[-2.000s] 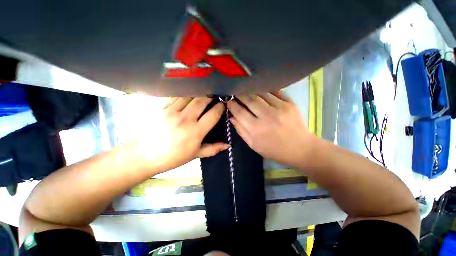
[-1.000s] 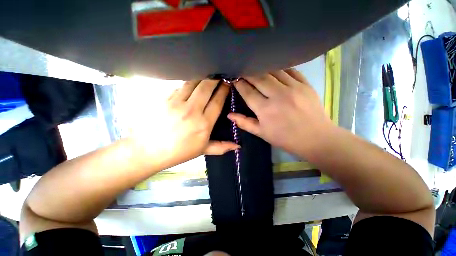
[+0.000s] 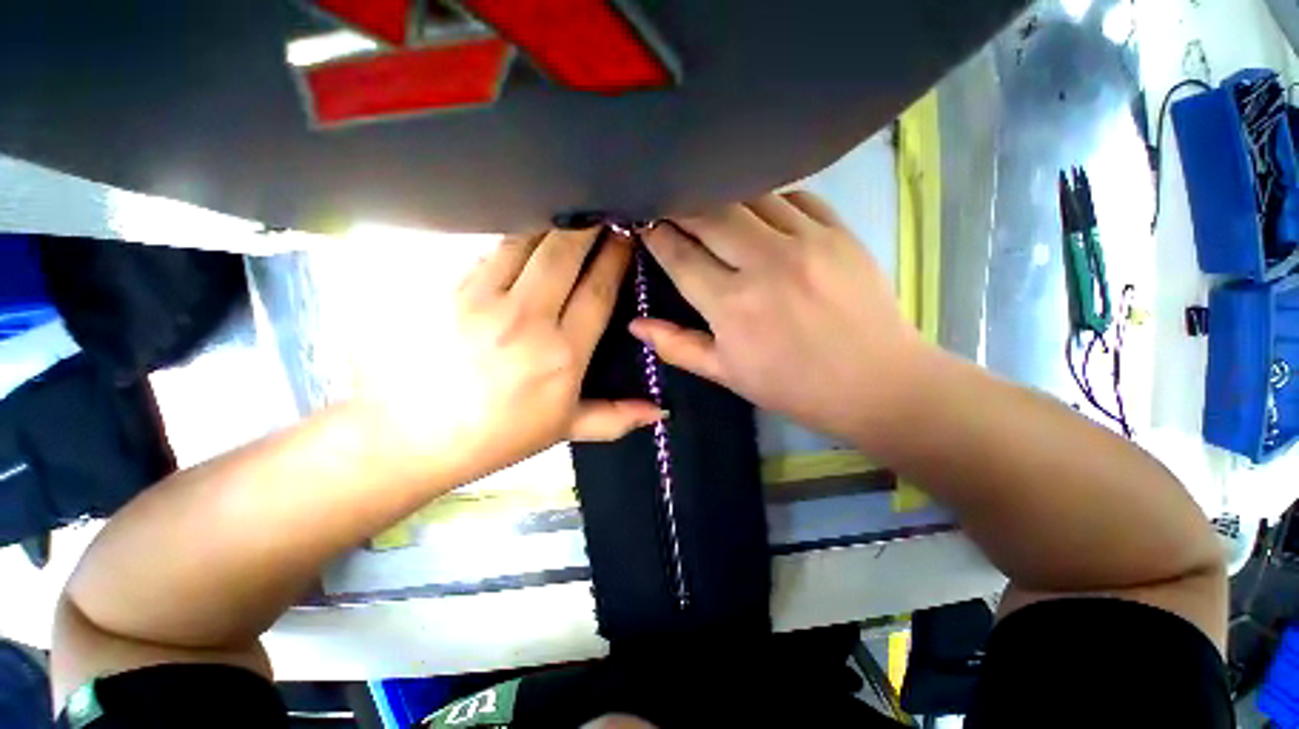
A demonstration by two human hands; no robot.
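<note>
A black zippered panel (image 3: pixel 712 484) lies lengthwise under the machine head (image 3: pixel 541 157) and hangs over the table's front edge. Its metal zipper (image 3: pixel 655 378) runs down the centre. My left hand (image 3: pixel 520 342) presses flat on the panel's left side, with the thumb at the zipper. My right hand (image 3: pixel 784 313) presses on the right side, its thumb also near the zipper. The fingertips of both hands are close to the presser area, which is mostly hidden by the machine head. Strong glare washes out part of my left hand.
Green-handled snips (image 3: pixel 1086 257) lie right of the machine. Blue parts bins (image 3: pixel 1237 178) stand at the right edge. Yellow tape (image 3: pixel 919 228) edges the sewing area. Black fabric pieces (image 3: pixel 79 442) and a blue crate (image 3: pixel 26 292) are at the left.
The view has shifted, so the machine badge sits higher and is cut off. My right thumb now rests out beside the zipper. The panel looks little moved.
</note>
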